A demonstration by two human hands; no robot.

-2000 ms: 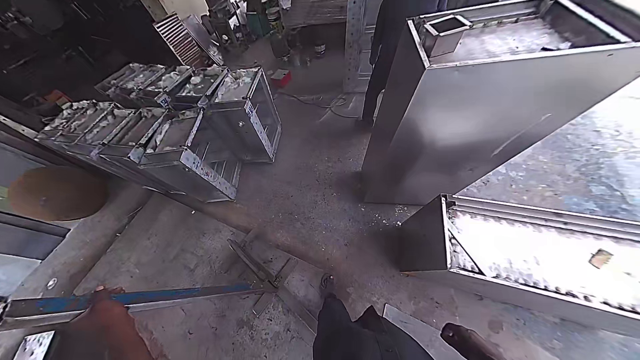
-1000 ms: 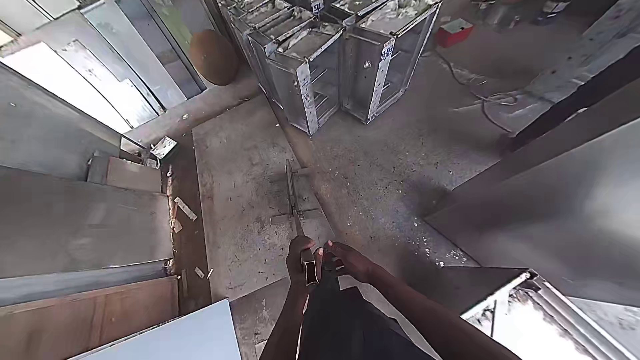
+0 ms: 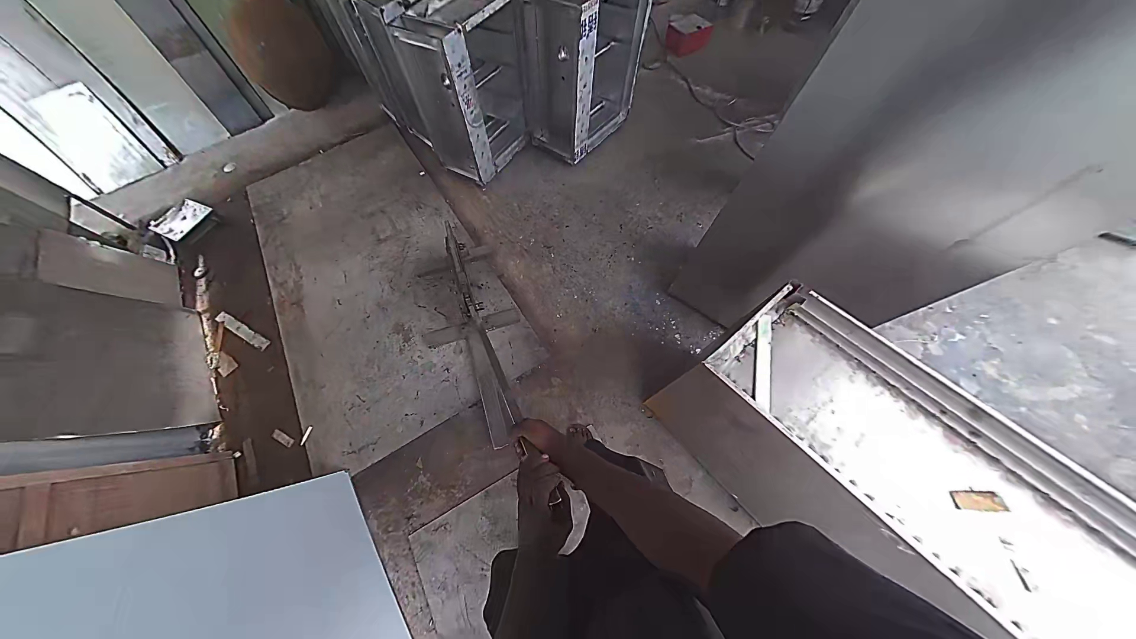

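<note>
A long, narrow metal tool [image 3: 463,297] with crosswise feet stands on the floor ahead of me; its exact kind is unclear. Its bar runs back toward my body. At the near end of that bar, my right hand [image 3: 538,439] is closed around it. Just below and touching the right hand is my left hand [image 3: 541,499], with curled fingers. Whether the left hand grips anything cannot be made out, as the fingers and the other hand cover the spot.
Metal frame cabinets [image 3: 466,98] stand beyond the tool. A large sheet-metal box [image 3: 887,160] and an open metal casing [image 3: 799,382] are at right. A pale blue sheet [image 3: 204,568] lies lower left, near stacked panels [image 3: 106,355]. A cable [image 3: 723,120] lies by a red box [image 3: 689,35].
My left hand held a blue-marked metal bar out to the left two seconds ago; both hands are now together at the tool's near end. The view has turned left.
</note>
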